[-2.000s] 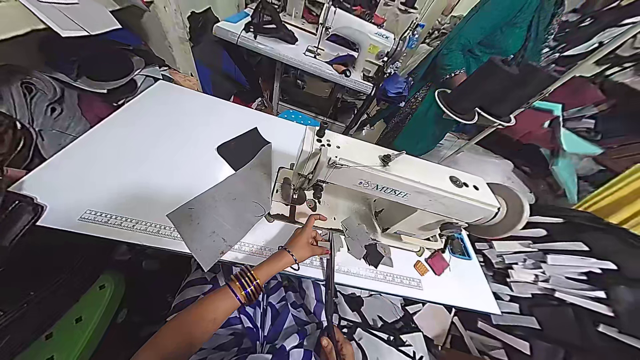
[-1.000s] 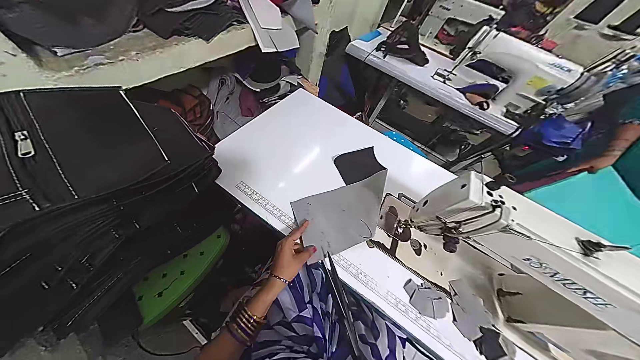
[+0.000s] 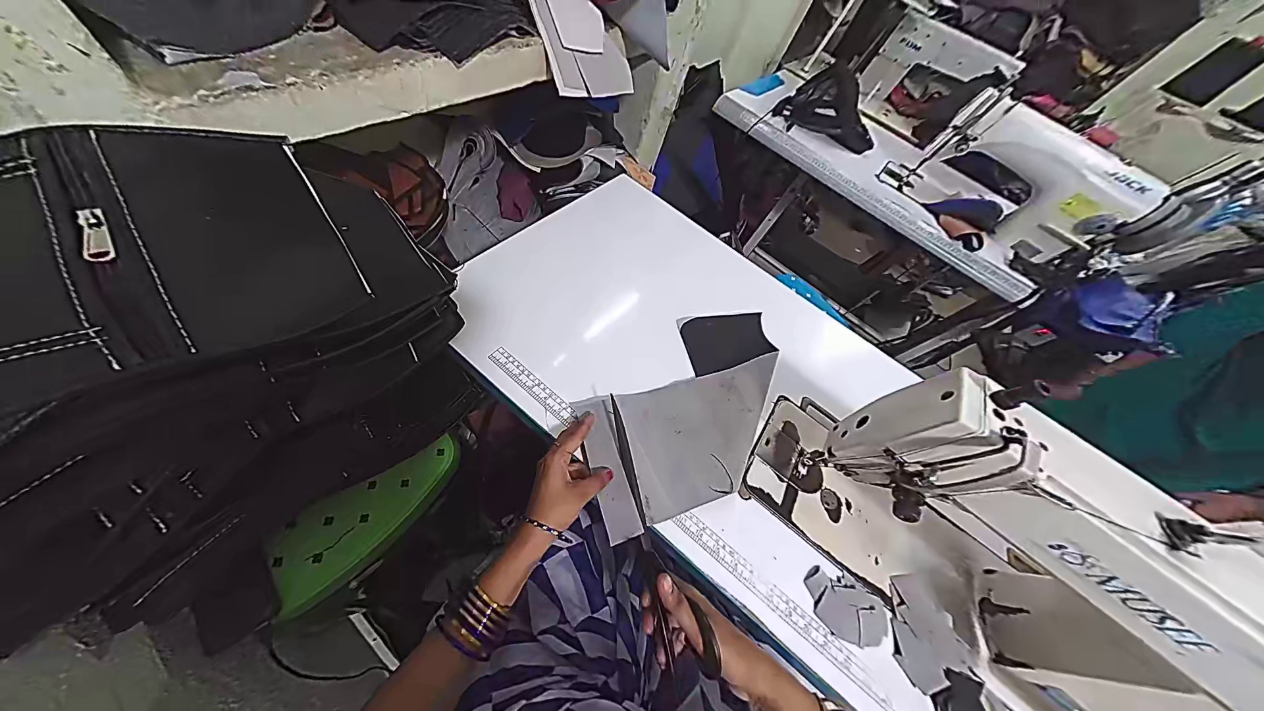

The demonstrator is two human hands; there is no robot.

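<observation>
My left hand (image 3: 565, 484) pinches the left edge of a grey sheet (image 3: 696, 430), its fingers on a narrow strip (image 3: 610, 479) there. Black-handled scissors (image 3: 647, 538) are in my right hand (image 3: 681, 622), low in the view, with their blades running up across the sheet beside the strip. Under the sheet's far edge lies a dark piece of material (image 3: 726, 341). The white table (image 3: 563, 267) carries the sheet, with a printed ruler scale (image 3: 528, 385) along its near edge. To the right stands a Muse sewing machine (image 3: 1086, 573), with grey scraps (image 3: 849, 604) beside it.
Stacked black stitched pieces (image 3: 247, 247) with a zip pull fill the left side. Below them is a green perforated plastic seat (image 3: 360, 523). A second sewing machine (image 3: 1066, 168) stands at the back right. A person in green (image 3: 1175, 385) is at the right.
The view has swung left. My left hand was beside the machine two seconds ago and now holds the grey sheet's left edge. The scissors' blades now cross the sheet; a second ago they were below it.
</observation>
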